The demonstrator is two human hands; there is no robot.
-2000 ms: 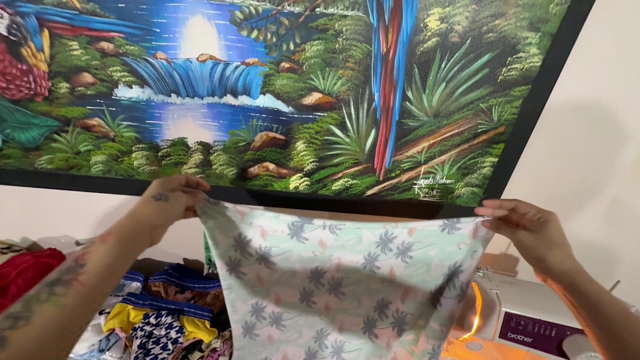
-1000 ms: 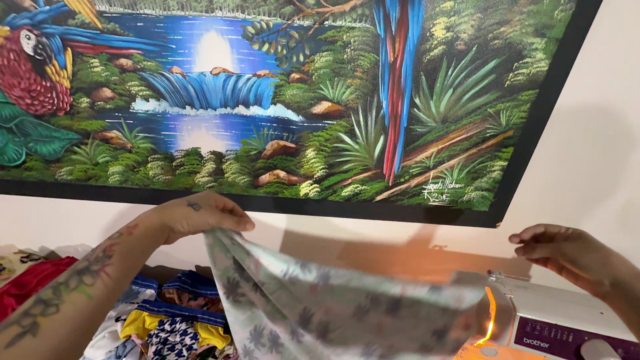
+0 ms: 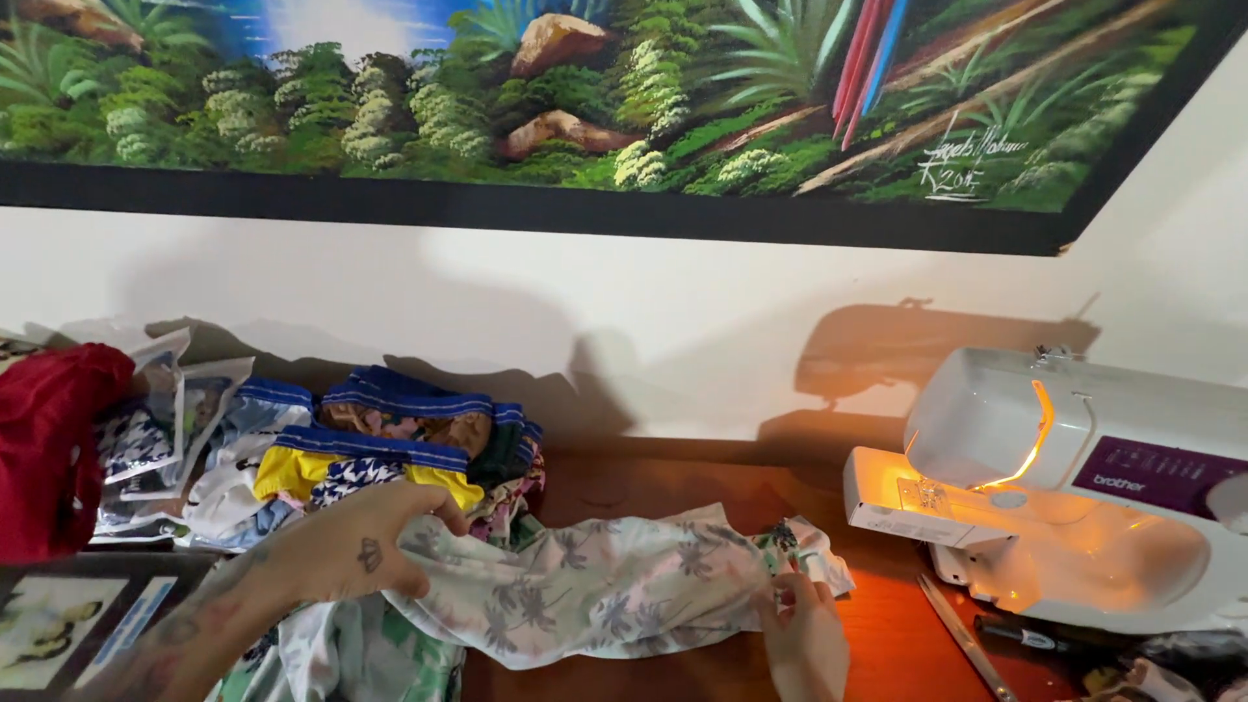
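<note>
A pale fabric piece printed with grey palm trees (image 3: 614,585) stretches low over the wooden table. At its left end, my left hand (image 3: 390,546) grips it between thumb and fingers. My right hand (image 3: 804,634) pinches the right end near its lower corner. Just beyond the right fingers lies a small crumpled bit of patterned fabric (image 3: 824,556). Under my left forearm, more green and white printed fabric (image 3: 351,653) lies at the bottom edge, partly hidden by the arm.
A lit Brother sewing machine (image 3: 1033,468) stands at right, with metal scissors (image 3: 960,634) and a black marker (image 3: 1024,636) before it. Folded garments with blue waistbands (image 3: 409,400), clear plastic bags (image 3: 185,439) and red cloth (image 3: 58,448) lie at left. A framed painting (image 3: 585,210) hangs above.
The palm-print fabric has come down from in front of the wall to the table. My right hand, apart from it one second ago, now holds its right end. The view has tilted down.
</note>
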